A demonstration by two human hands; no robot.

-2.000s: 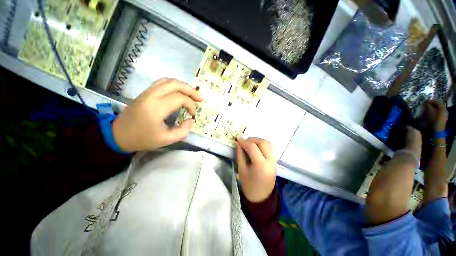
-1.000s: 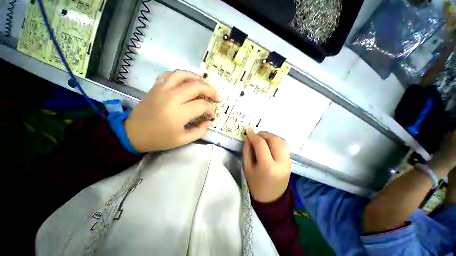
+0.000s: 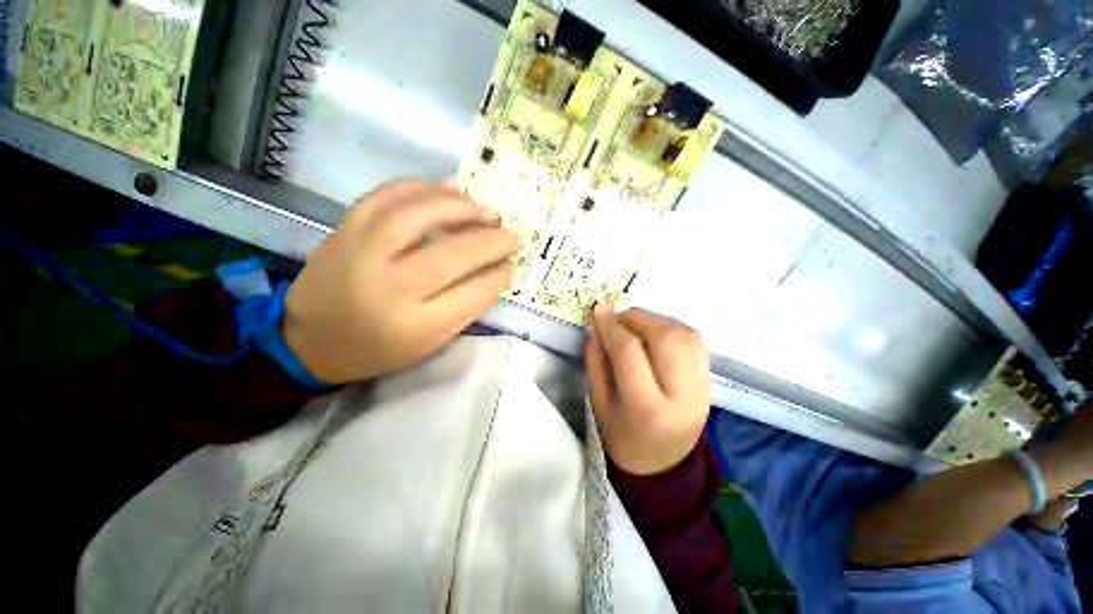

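A pale yellow printed circuit board with two joined halves lies on the silver rails in front of me, with black blocks and coils at its far edge. My left hand, with a blue wrist strap, is over the board's near left corner, palm down; what is under its fingers is hidden. My right hand has thumb and forefinger together at the board's near edge; anything pinched there is too small to tell. A black tray with a heap of silvery leaded parts is at the top right.
Another yellow board lies at the upper left, beside a dark coiled cord. Clear plastic bags lie at the right. A neighbour's arm and another board are at the lower right. The near rail runs before me.
The view has shifted, so the board and tray sit higher in it. My left fingers have straightened over the board. My right hand stays at the board's near edge. The neighbour's arm has moved.
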